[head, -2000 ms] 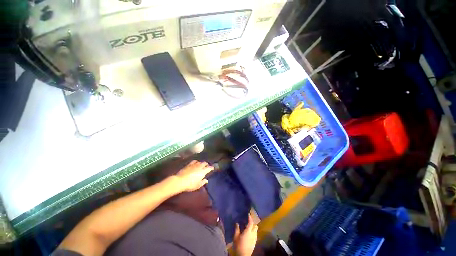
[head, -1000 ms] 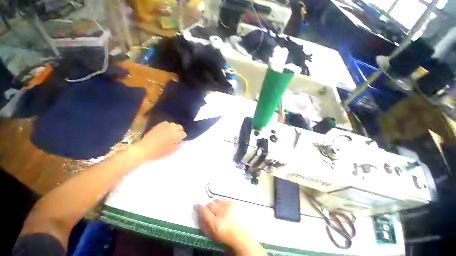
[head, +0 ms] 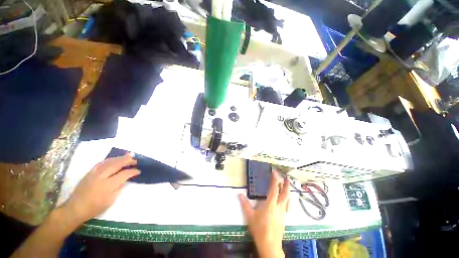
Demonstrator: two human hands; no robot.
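Note:
A small navy fabric piece (head: 153, 170) lies on the white table left of the needle area. My left hand (head: 108, 179) rests on its left end with the fingers spread, pressing it flat. My right hand (head: 270, 214) is at the smartphone (head: 258, 179), with fingertips over the phone's right edge and the thumb apart; it grips nothing. The phone lies flat right of the needle area (head: 219, 158), under the white sewing machine head (head: 322, 138).
Scissors (head: 313, 200) lie right of my right hand. Navy cut pieces (head: 118, 93) lie at the left, some on the brown side table (head: 17, 189). A green tube (head: 222, 60) stands above the machine head. A blue basket (head: 375, 244) is below right.
My left hand has come away from the navy pile, and a small navy piece now lies under it. My right hand has moved right to the phone. The view has shifted.

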